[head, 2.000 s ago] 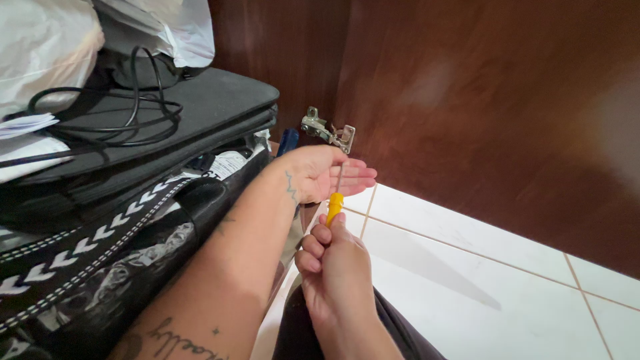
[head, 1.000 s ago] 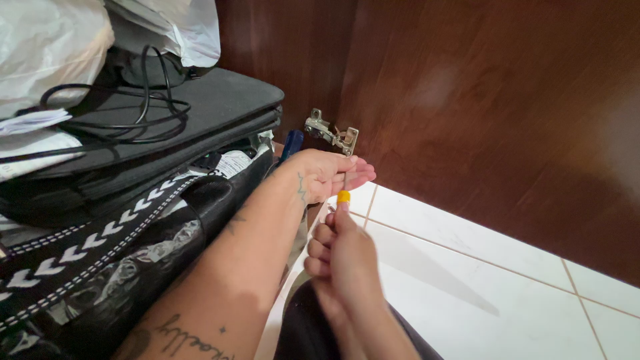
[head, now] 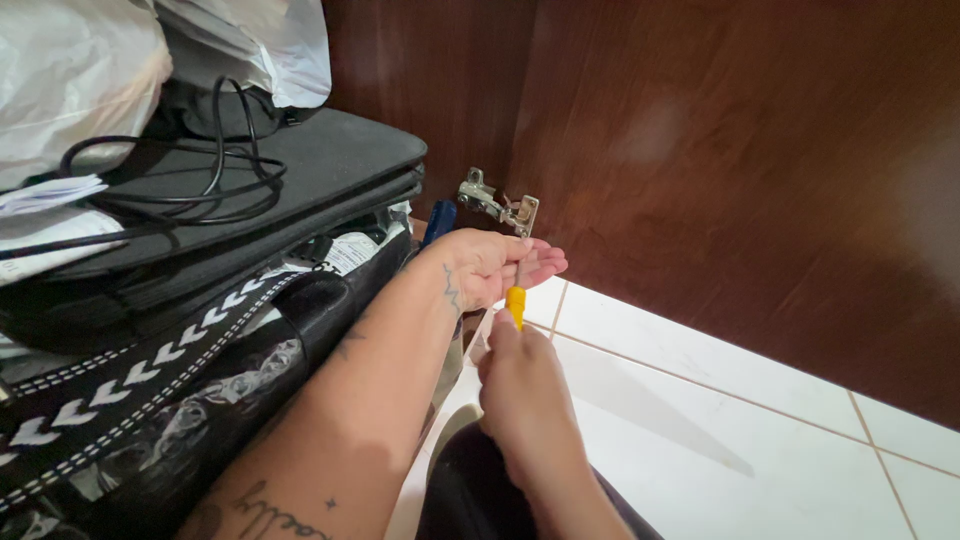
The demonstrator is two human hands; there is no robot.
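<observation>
A screwdriver with a yellow handle (head: 515, 301) is gripped in my right hand (head: 525, 382), its metal shaft pointing up toward a metal cabinet hinge (head: 499, 206). My left hand (head: 499, 266) lies palm up just below the hinge, with the thumb and fingers around the shaft close to its tip. The hinge spans the corner between a dark brown wooden panel (head: 427, 82) and a wooden door (head: 690, 187). Whether the tip sits in a screw is too small to tell.
On the left, a black fabric case (head: 345, 150) carries a coiled black cable (head: 217, 161) and white plastic bags (head: 67, 82). Beneath it is a black bag with a patterned strap (head: 142, 367). A dark blue object (head: 440, 221) stands beside the left wrist. White floor tiles (head: 675, 420) lie below the door.
Two seconds ago more of the yellow handle showed above my right hand; the right hand now covers more of it. The left hand still supports the shaft below the hinge.
</observation>
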